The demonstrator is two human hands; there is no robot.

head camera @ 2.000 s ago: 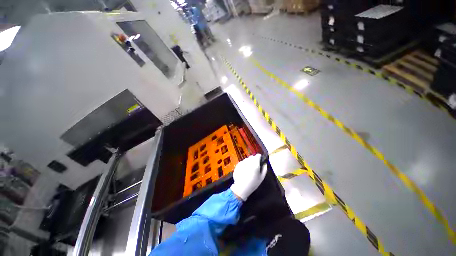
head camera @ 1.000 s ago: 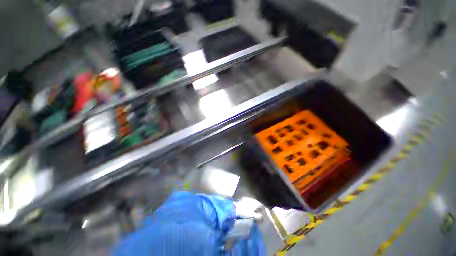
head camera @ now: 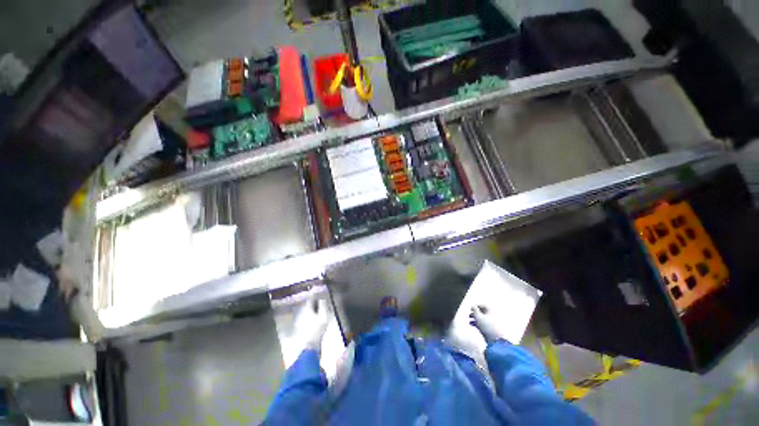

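Observation:
The main circuit board (head camera: 395, 175) lies flat between the two silver conveyor rails, with a white block on its left and orange coils at its middle. My left hand (head camera: 312, 323), in a white glove, is low in front of the near rail, over a pale rectangle (head camera: 287, 320). My right hand (head camera: 484, 324), also white-gloved, is low on the right, over another pale rectangle (head camera: 509, 299). Both hands are apart from the board. The gloves blend with the pale patches, so whether either hand holds anything cannot be told.
The near conveyor rail (head camera: 466, 218) crosses before me. A black bin (head camera: 699, 354) with orange covers (head camera: 682, 254) stands at right. Behind the line are a black bin (head camera: 449, 71) with green strips, yellow tape rolls (head camera: 362, 81), a red bin (head camera: 329, 79) and a spare board (head camera: 241, 83).
The view has swung left from the orange-cover bin to the conveyor. The gloved hand that was on the bin's rim two seconds ago is off it. Both hands now show low in front.

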